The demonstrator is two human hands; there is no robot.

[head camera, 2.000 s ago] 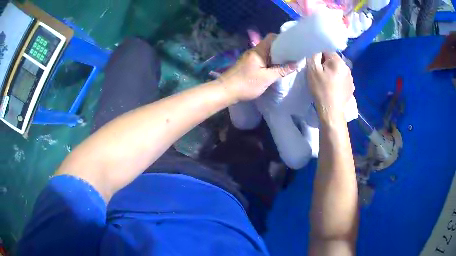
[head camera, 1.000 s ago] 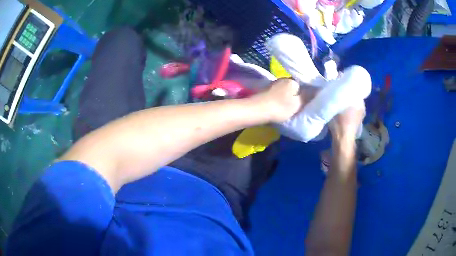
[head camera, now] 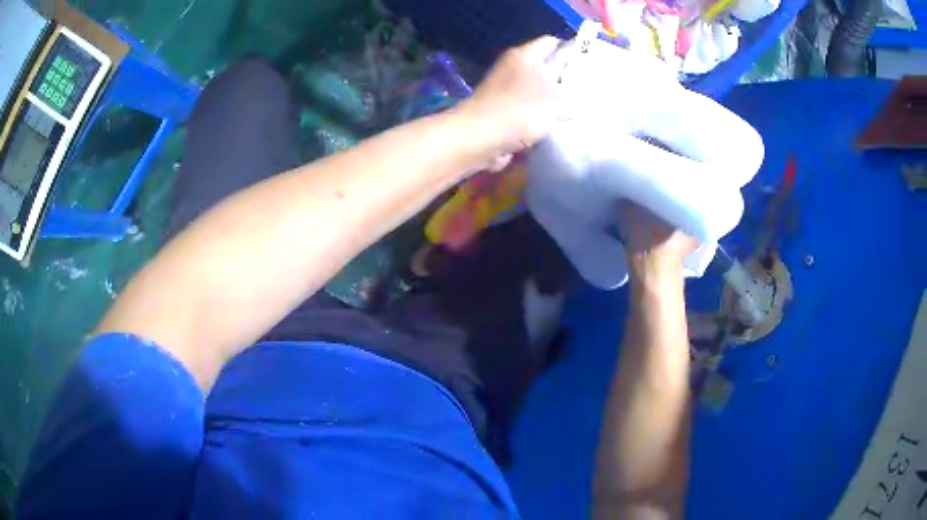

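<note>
The plump white plush unicorn (head camera: pixel 651 168) is held up between my two hands, its rounded legs pointing right. My left hand (head camera: pixel 523 96) grips its upper left end, with some fingers hidden behind it. My right hand (head camera: pixel 656 239) grips its lower right side, partly covered by a white leg. A blurred yellow and pink part (head camera: pixel 473 211) hangs below my left hand. The metal nozzle (head camera: pixel 747 289) sticks out of its round mount; its tip end is hidden by the toy, so I cannot tell how far it goes in.
The blue machine (head camera: pixel 803 406) fills the right, with a red-handled tool (head camera: pixel 788 183) by the mount. A blue crate (head camera: pixel 752 51) heaped with white and coloured skins (head camera: pixel 706 41) is at the top. A scale (head camera: pixel 51 112) stands on a blue stool (head camera: pixel 152 122) at the left.
The toy has turned: the yellow flaps and red-pink strands seen at left and below have swung away, and the rounded legs now face right. My left hand has moved up and left.
</note>
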